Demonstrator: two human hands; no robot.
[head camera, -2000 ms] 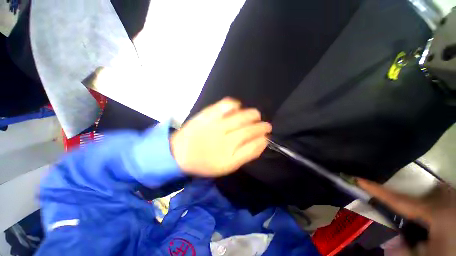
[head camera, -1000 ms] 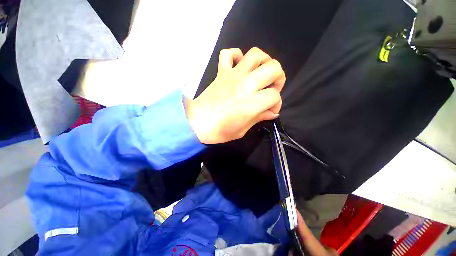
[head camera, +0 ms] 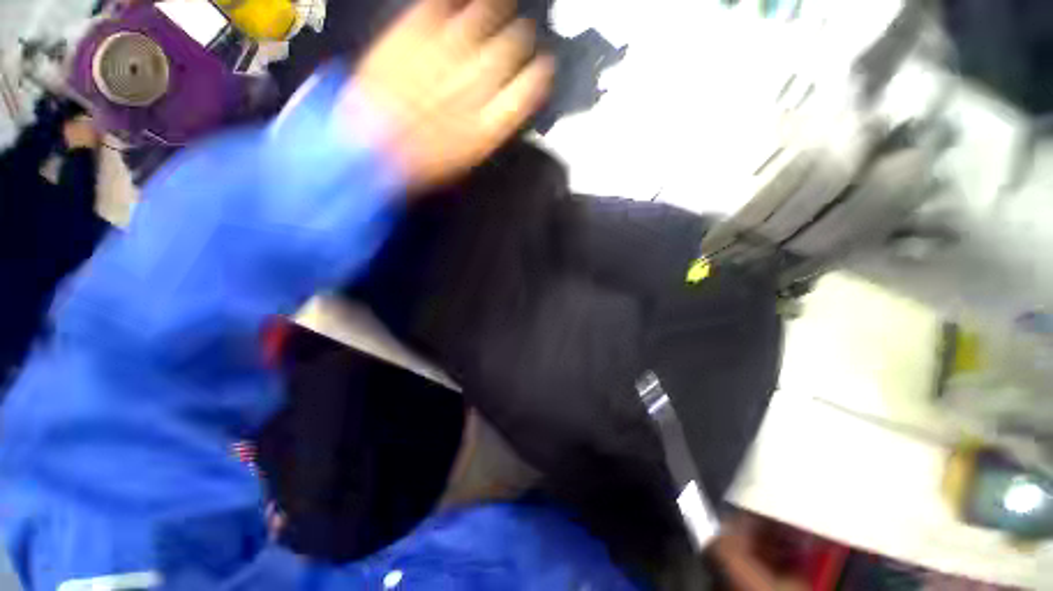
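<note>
The black fabric panel (head camera: 566, 312) lies bunched across the white table and over the wearer's lap. My left hand (head camera: 456, 92) is blurred at the upper left edge of the black cloth; whether it grips cloth cannot be told. My right hand (head camera: 751, 560) is small and blurred at the bottom, partly cut off, at the lower end of the shears. The shears' silver blades (head camera: 670, 444) point up and lie over the panel, looking closed. Their handles are hidden or blurred.
The grey-white machine head (head camera: 866, 173) is upper right, with a yellow-green mark (head camera: 699, 270) beside the cloth. A purple device (head camera: 173, 69) is upper left. A dark block (head camera: 1005, 491) sits on the table (head camera: 854, 462) at right. A red basket (head camera: 822, 566) shows below.
The view has shifted. My left hand has moved up and left, away from the shears' tips. The black cloth is more bunched, and the pale grey piece at the left is out of view.
</note>
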